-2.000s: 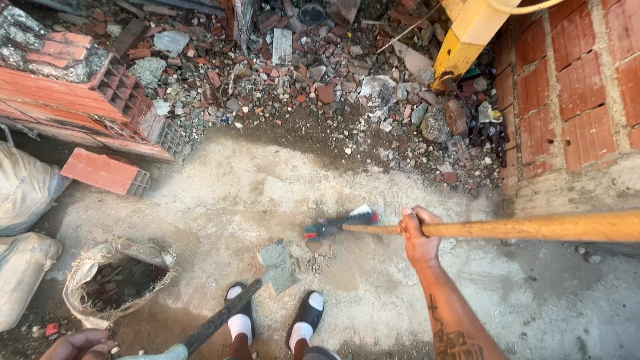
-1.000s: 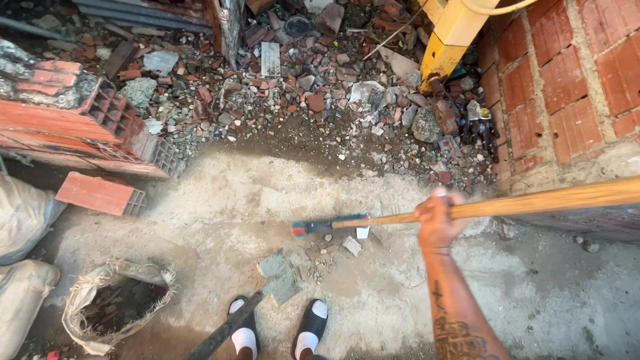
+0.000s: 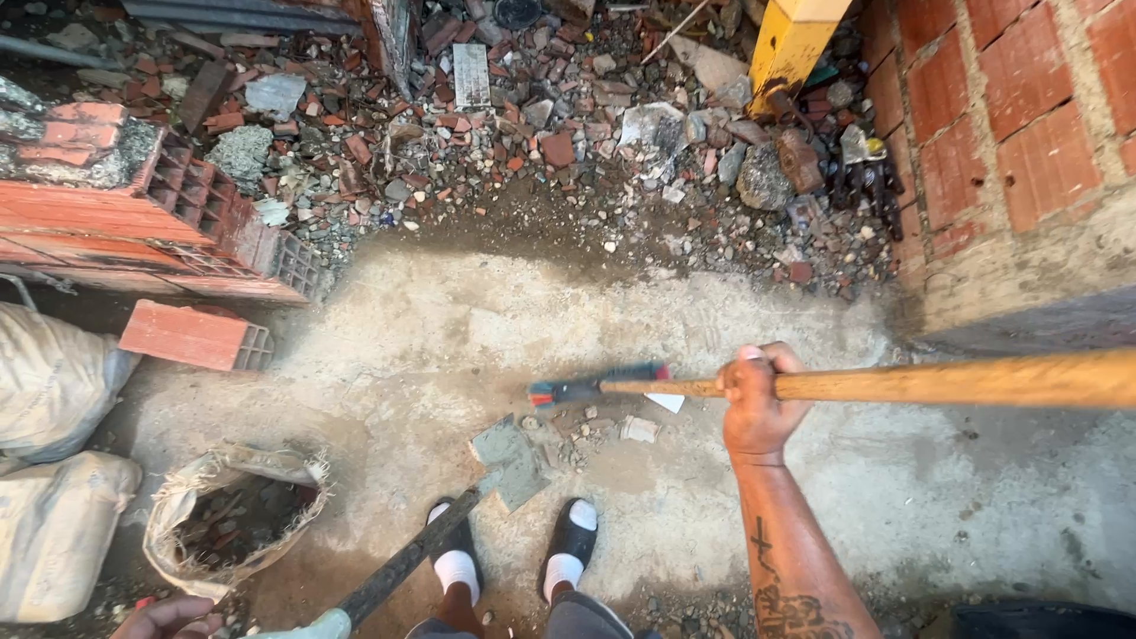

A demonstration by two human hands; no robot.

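My right hand is closed round the wooden handle of a push broom, whose blurred head rests on or just above the concrete floor. Small rubble and a pale broken piece lie just below the broom head. A shovel has its cement-coated blade flat on the floor beside that debris, its dark shaft running down to the lower left. At the bottom left edge, my left hand shows only partly, fingers bent, near the shovel's pale grip end; whether it touches the shovel cannot be told.
An open woven sack of rubble stands at lower left, beside full sacks and a loose hollow clay brick. Broken masonry covers the ground ahead, near a yellow metal post. A brick wall rises at right.
The broom head swung left and has since come back slightly towards the small rubble. My left hand, out of view one second ago, shows again at the lower left.
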